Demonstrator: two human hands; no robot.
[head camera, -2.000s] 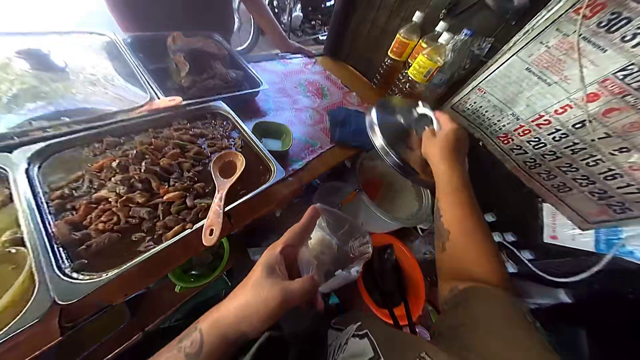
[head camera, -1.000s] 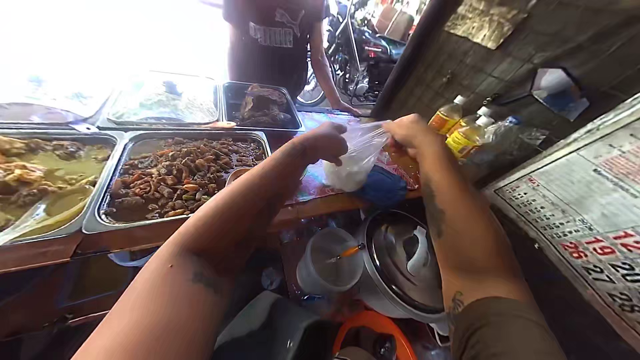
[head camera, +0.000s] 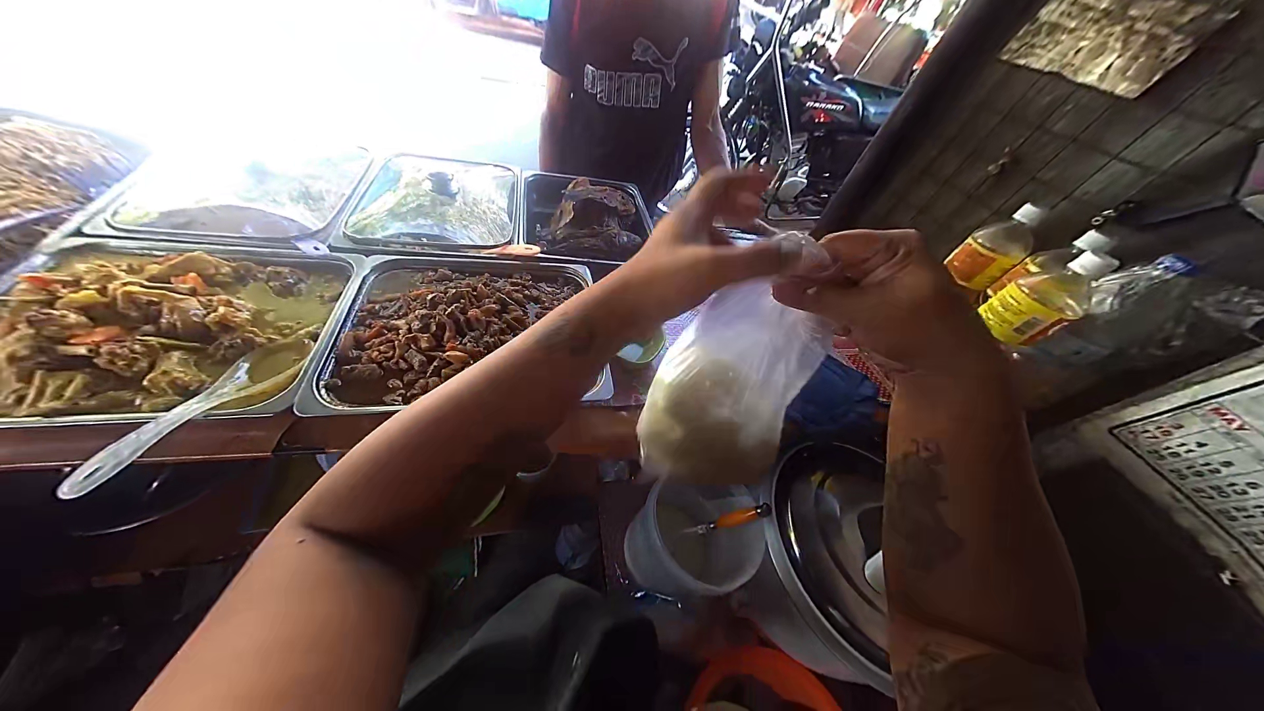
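Note:
A clear plastic bag (head camera: 726, 390) with a whitish lump, apparently rice, hangs from my hands at the centre. My right hand (head camera: 874, 291) is closed on its gathered neck. Beside it, my left hand (head camera: 716, 232) has the thumb and fingers on the twisted top of the same bag. Below the bag are a translucent plastic tub (head camera: 657, 553) with an orange-handled utensil (head camera: 736, 517) in it and a large pot with a metal lid (head camera: 825, 553). A tray of chopped meat stew (head camera: 444, 331) lies behind my left forearm.
Another stew tray (head camera: 148, 336) holds a clear plastic ladle (head camera: 158, 434). Covered trays (head camera: 434, 202) line the back, where a person (head camera: 627, 99) stands. Bottles of yellow liquid (head camera: 1032, 306) stand at the right near a wall calendar (head camera: 1200, 464). An orange basin (head camera: 760, 681) is low in front.
My right hand has gone from the pot lid to the bag's neck; the lid now rests on the pot. The bag has risen off the counter since one second ago, and its top is now gathered and twisted.

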